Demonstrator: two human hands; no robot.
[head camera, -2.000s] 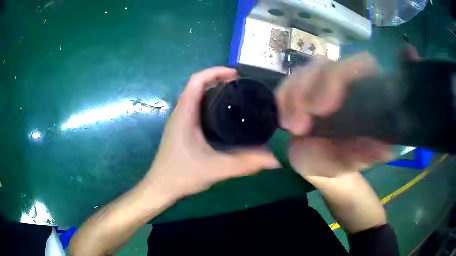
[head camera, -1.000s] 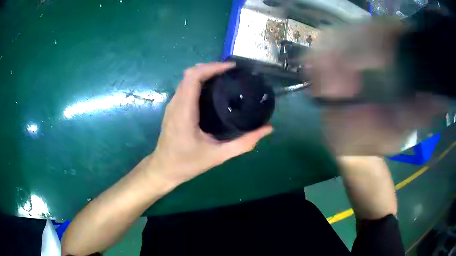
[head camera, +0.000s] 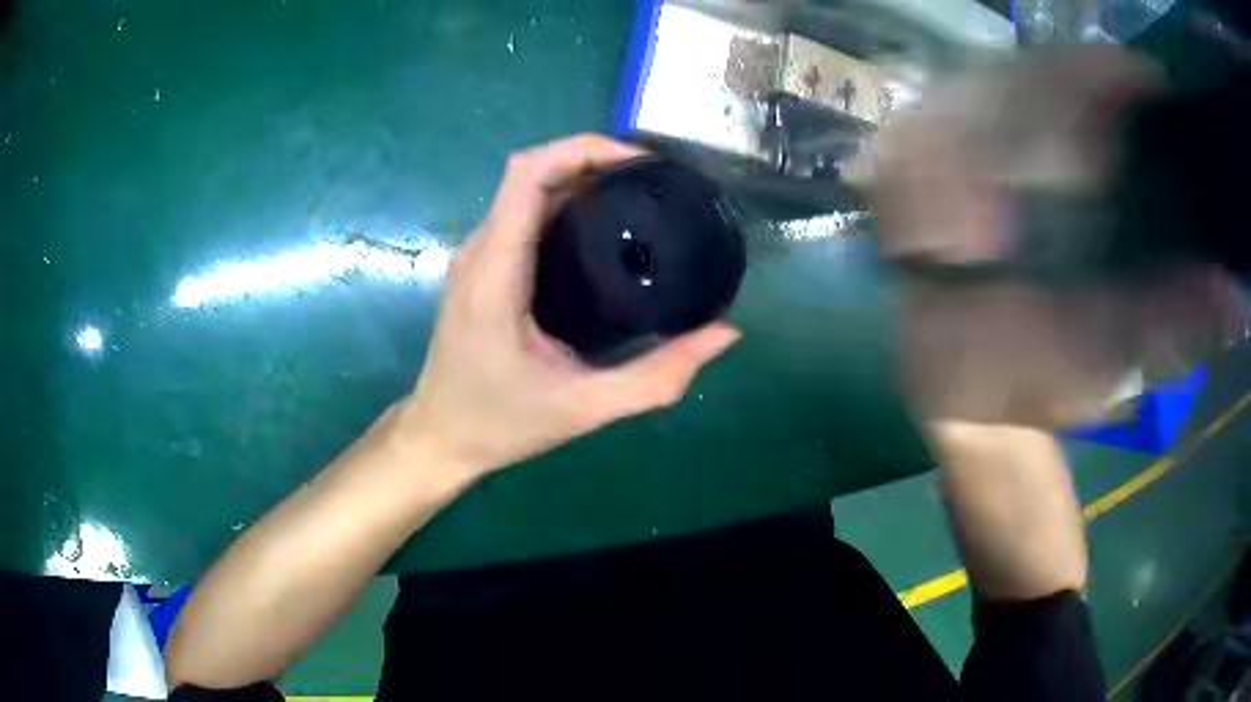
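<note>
My left hand (head camera: 508, 316) is wrapped around a round black housing (head camera: 672, 261) and holds it above the green bench, dark end face up with shiny spots near its centre. My right hand (head camera: 974, 247) is strongly blurred, to the right of the housing and apart from it. It grips the dark electric screwdriver (head camera: 1180, 185), whose body runs off to the upper right. The bit is too blurred to make out clearly. The screw feeder (head camera: 700, 82) stands behind the housing, with its tan pick-up block (head camera: 827, 78) near its front.
The glossy green bench (head camera: 247, 439) bears the feeder. A clear plastic bag (head camera: 1091, 19) lies at the top right. A blue object (head camera: 1159, 412) is beyond the bench at right, above a green floor with a yellow line (head camera: 1125, 490). Dark and white cloth shows at lower left.
Over two seconds my right hand and the screwdriver have moved right, away from the housing. My left hand has raised the housing slightly in the picture and turned it, still holding it.
</note>
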